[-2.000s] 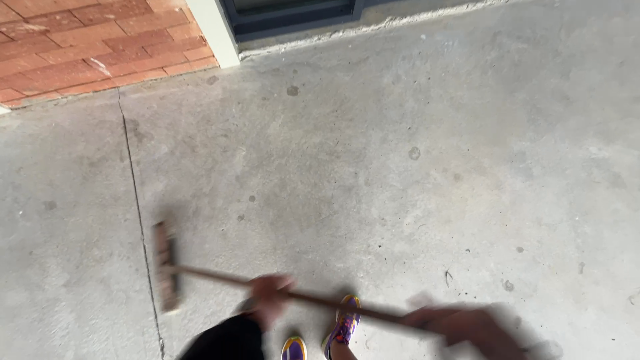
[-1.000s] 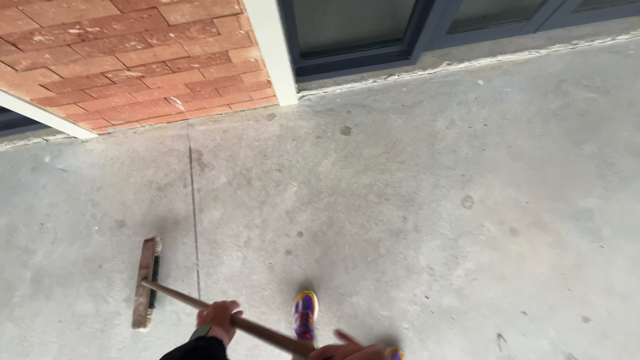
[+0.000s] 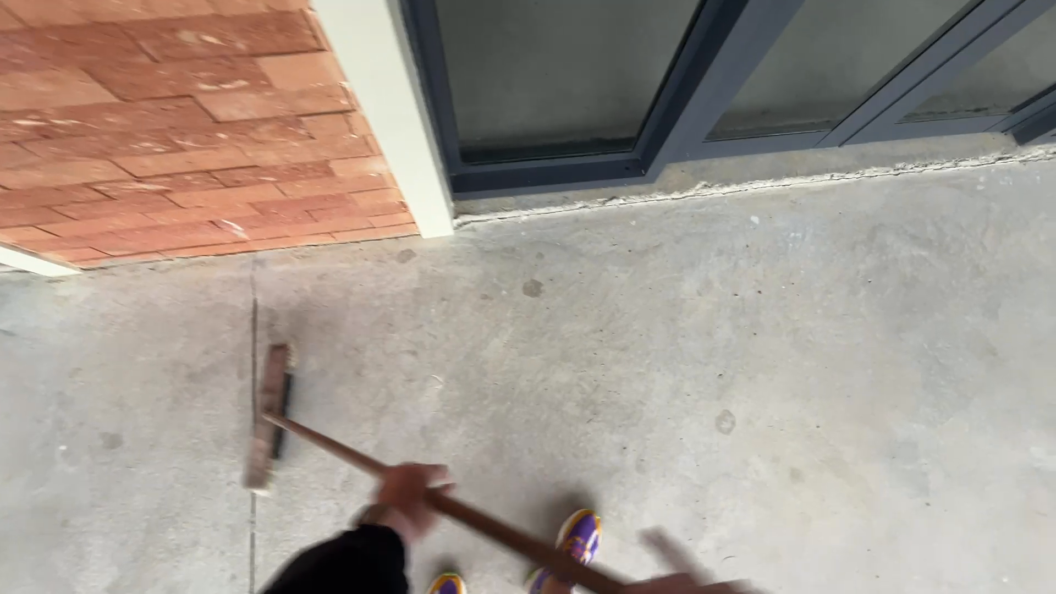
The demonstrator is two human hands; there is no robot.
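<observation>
A push broom with a wooden head and dark and pale bristles rests on the concrete floor at the left, across a thin joint line. Its wooden handle slants down to the right. My left hand, below a black sleeve, is closed around the handle's middle. Near the handle's upper end, at the bottom edge, is my right hand; it is blurred and partly cut off, with a finger or thumb sticking out, so its grip is not clear.
A brick wall with a white corner post stands at the upper left. Dark-framed glass panels run along the top right, above a rough concrete edge. Purple and yellow shoes are on the concrete floor below me.
The broom head has moved right across the floor, from left of the joint line one second ago onto it. The left hand stays on the handle.
</observation>
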